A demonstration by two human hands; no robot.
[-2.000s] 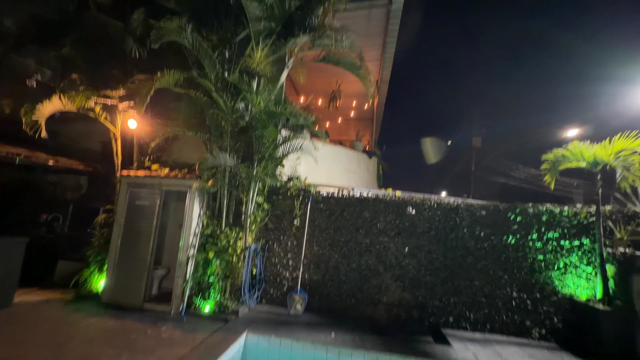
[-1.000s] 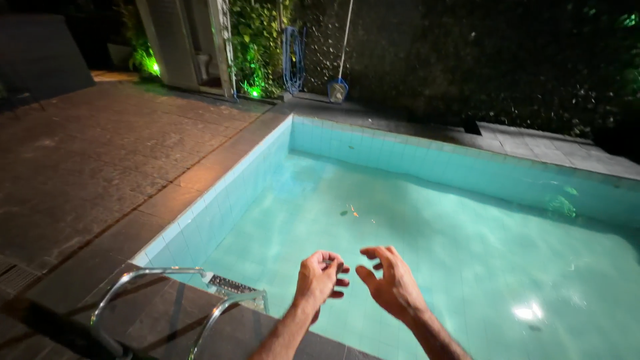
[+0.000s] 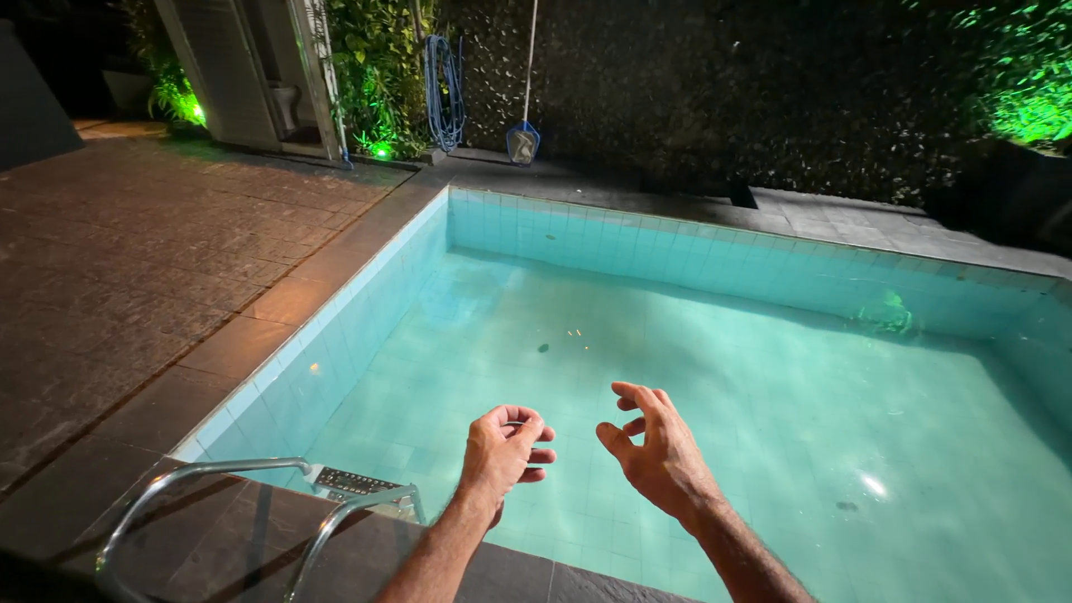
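Observation:
Both of my hands are held up over the near edge of a lit, tiled swimming pool (image 3: 670, 368). My left hand (image 3: 507, 452) has its fingers curled, with the thumb near the index finger; whether something small sits between them cannot be told. To its right, my right hand (image 3: 657, 444) is apart from it, fingers bent and thumb spread away, holding nothing. Neither hand touches the water or the metal pool ladder (image 3: 218, 465), whose curved rails and perforated step are at the lower left.
Dark stone coping (image 3: 318, 276) borders the pool, with brown paving (image 3: 151, 243) on the left. A leaf skimmer net (image 3: 523, 144) leans against the dark hedge (image 3: 712, 100) beside a coiled blue hose (image 3: 444, 92). A small cabin with a toilet (image 3: 286, 105) stands at the back left.
The view has swung down from the hedge and building to the pool. My hands, not in the oldest frame, came into view by one second ago and remain raised and apart.

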